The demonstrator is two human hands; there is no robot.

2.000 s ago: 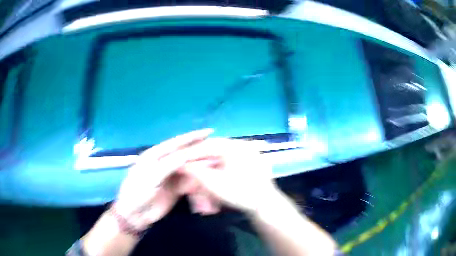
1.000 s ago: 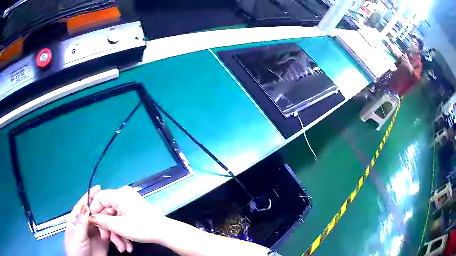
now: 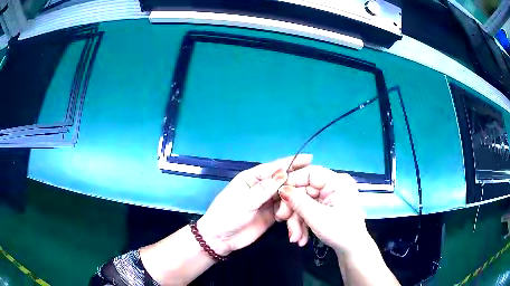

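A thin black strip (image 3: 339, 118) rises from my fingertips, arcs over the right side of the black bezel frame (image 3: 180, 95), bends at a corner and runs down past the bench's front edge. My left hand (image 3: 246, 204) pinches the strip's end between thumb and finger. My right hand (image 3: 324, 204) is close beside it, thumb and fingertip together at the same end; whether it also grips the strip is hard to tell. Both hands are bare, above the bezel's near edge. The bezel lies flat on the green mat.
Spare thin frames (image 3: 72, 106) lie fanned at left on a black sheet. A dark panel (image 3: 489, 139) lies at right. A white bar (image 3: 251, 29) and a machine (image 3: 386, 19) stand behind the bezel. A dark bin (image 3: 428, 246) is below the bench edge.
The view has swung left from the panel side, bringing the spare frames in and centring the bezel. My hands still work together at the strip's end, which still arcs over the bezel.
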